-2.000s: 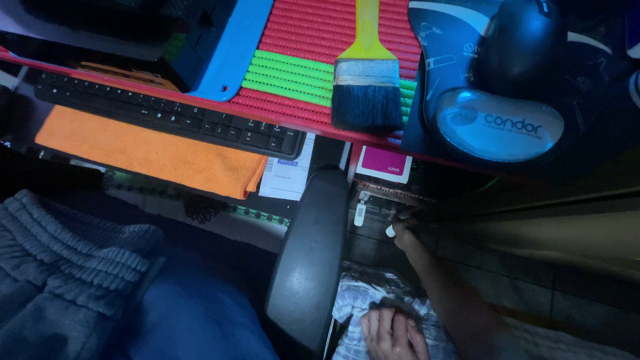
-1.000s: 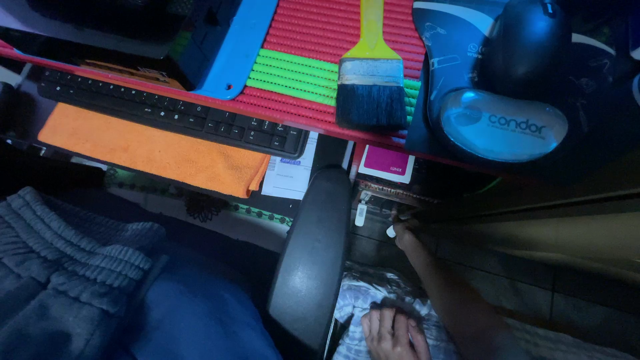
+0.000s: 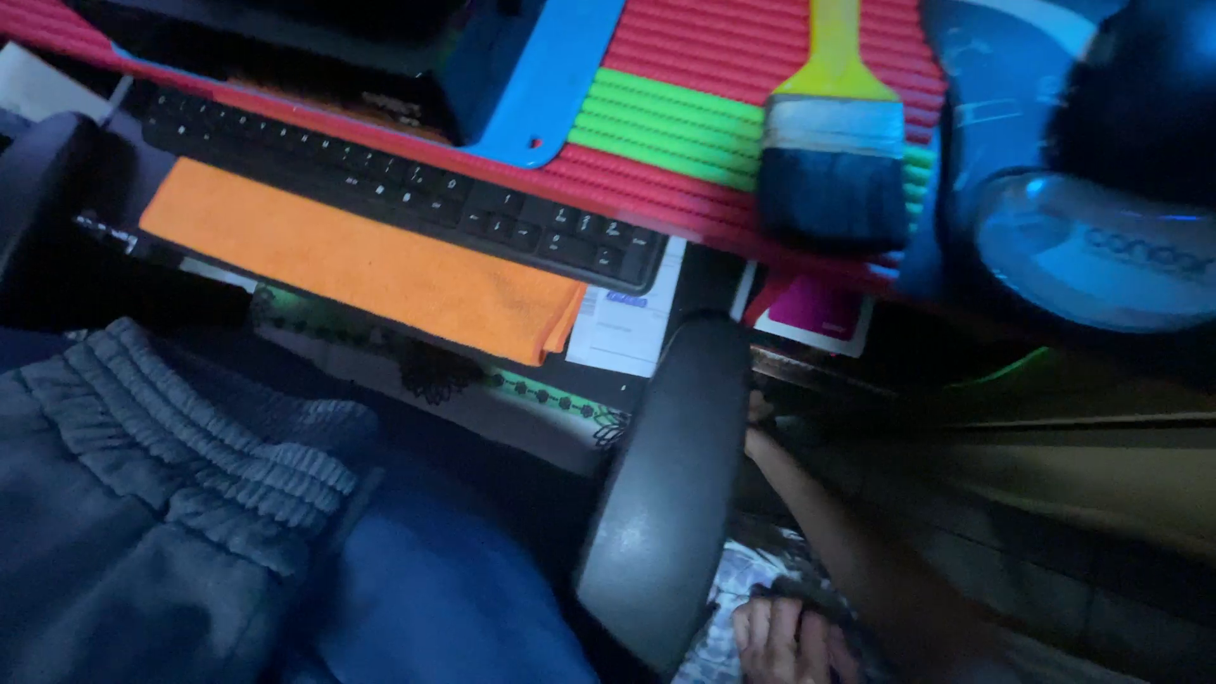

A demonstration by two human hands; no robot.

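Note:
Near the bottom edge, my left hand (image 3: 796, 638) rests with bent fingers on patterned grey-white fabric (image 3: 727, 603); whether it grips the fabric cannot be told. From the lower right, my right forearm stretches into the shadow below the desk. My right hand (image 3: 758, 418) is small, dim and partly hidden behind a black chair armrest (image 3: 670, 503), so its fingers and anything in them are unclear. Just above it is the desk's dark lower edge, with a magenta and white card (image 3: 812, 309) over that.
A yellow-handled paintbrush (image 3: 834, 142) lies on a red and green ribbed mat (image 3: 674, 119), beside a mouse pad's wrist rest (image 3: 1092, 252). A black keyboard (image 3: 418, 195) and folded orange cloth (image 3: 370, 261) sit lower left. Grey elastic-waisted clothing (image 3: 171, 494) lies at left.
The view has shifted, and the armrest now covers part of my right hand. The small white pieces seen by that hand earlier are out of sight. My left hand stays on the patterned fabric.

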